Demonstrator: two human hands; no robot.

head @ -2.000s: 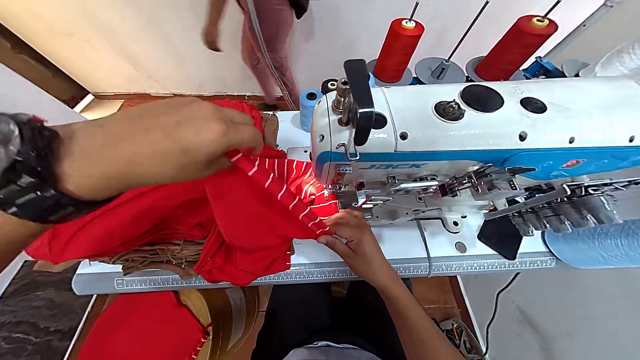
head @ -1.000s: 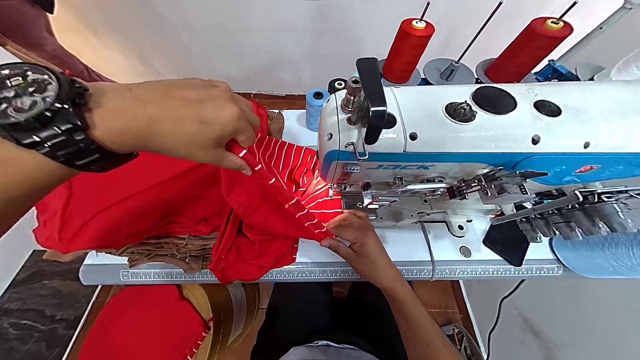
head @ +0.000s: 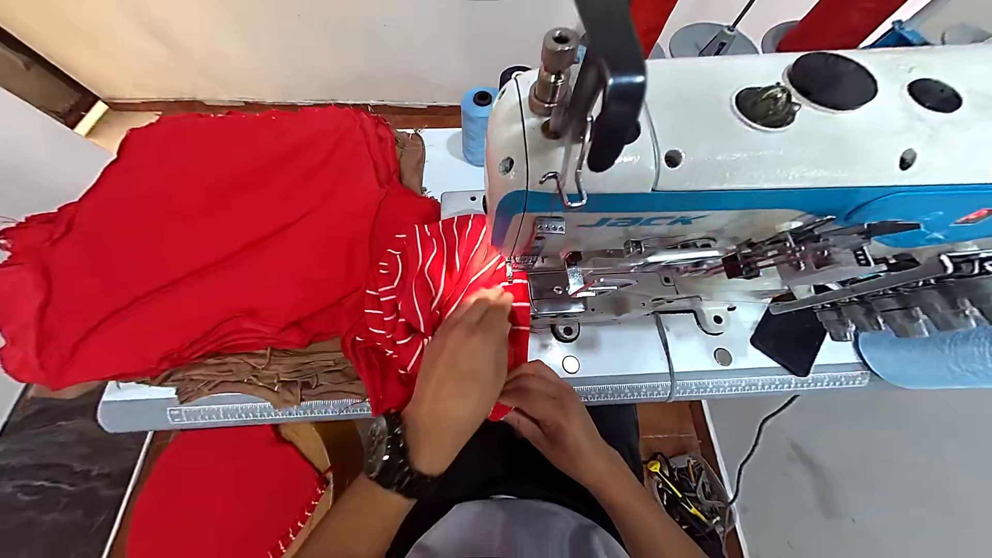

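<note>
Red fabric with white stripes (head: 418,267) lies on the sewing table, its right part under the lit needle area of a white and blue Jack sewing machine (head: 728,155). My left hand (head: 465,356), with a black watch on the wrist, rests on the striped fabric just in front of the needle area, fingers stretched forward; it does not appear to grip. My right hand (head: 546,407) pinches the near edge of the same fabric at the table's front edge. Plain red fabric (head: 232,232) spreads out to the left over folded brown fabric (head: 271,376).
A light blue thread cone (head: 478,124) stands behind the machine head. A measuring tape (head: 263,411) runs along the table's front edge. Below are more red fabric (head: 221,496) on the left and a container of tools (head: 686,496) on the right. Light blue fabric (head: 926,360) is at far right.
My left hand has let go of the raised fabric and moved right and nearer, down onto the striped part. The red fabric now lies spread flatter on the left. The view has shifted.
</note>
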